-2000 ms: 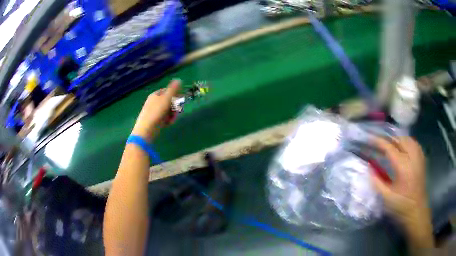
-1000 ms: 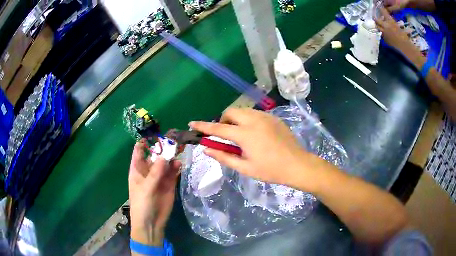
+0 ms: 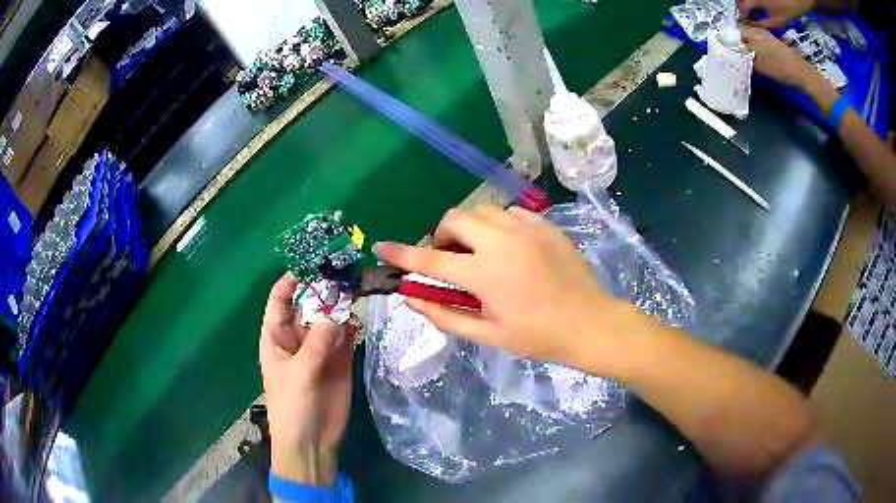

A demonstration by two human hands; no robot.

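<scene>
My left hand (image 3: 312, 359) holds a white plastic housing (image 3: 326, 303) between thumb and fingers. A green circuit board (image 3: 322, 243) with a yellow part stands above it, with a red wire at the housing. My right hand (image 3: 526, 285) is closed around red-handled pliers (image 3: 440, 292), whose dark jaws touch or nearly touch the right side of the housing; the exact contact is too small to tell. A crumpled clear plastic bag (image 3: 462, 437) with tiny white pieces (image 3: 418, 346) lies below my hands, partly hidden by my right hand.
A green conveyor belt (image 3: 221, 270) runs behind, crossed by bluish tubes (image 3: 422, 128). A metal post (image 3: 506, 74) and glue bottle (image 3: 580, 142) stand beyond the bag. A knife (image 3: 711, 119) and thin stick (image 3: 727, 175) lie right. Another person's arm (image 3: 786, 64) is at upper right. Blue trays (image 3: 84, 285) stand left.
Both hands have come together; the pliers have moved from over the bag to the housing. Since one second ago, the board has turned to show its component face.
</scene>
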